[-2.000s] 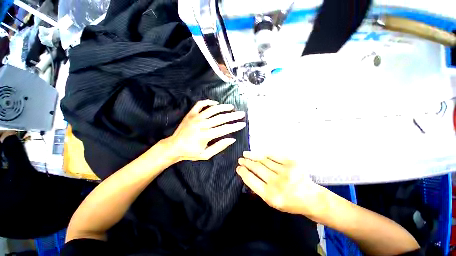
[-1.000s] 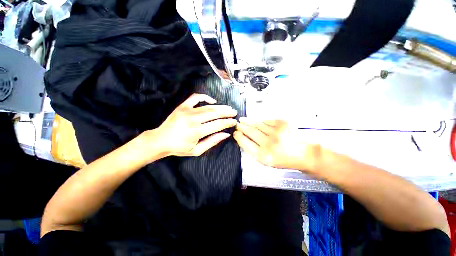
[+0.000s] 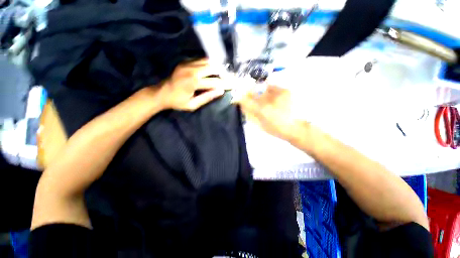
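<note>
A black garment piece with fine ribs [image 3: 202, 151] lies on the machine bed and hangs over the table's front edge onto my lap. My left hand [image 3: 194, 85] is on the cloth just left of the presser foot, fingers pointing right. My right hand [image 3: 270, 108] is at the cloth's right edge, fingertips close to the foot. Both hands are blurred, and whether the right fingertips pinch the edge is hard to tell. The presser foot and needle area [image 3: 252, 70] is just beyond my fingertips, partly hidden and blurred.
A wide black strip [image 3: 353, 27] hangs over the machine head. A metal-ended tool [image 3: 423, 43] lies along the machine. Red-handled scissors [image 3: 444, 126] lie at the table's right end. A blue crate [image 3: 319, 214] is below the table, with a red object [image 3: 444, 219] at lower right.
Both hands have moved forward to the needle area, and the right hand has come up beside the left. The cloth in front has shifted forward. The view has moved, showing the scissors.
</note>
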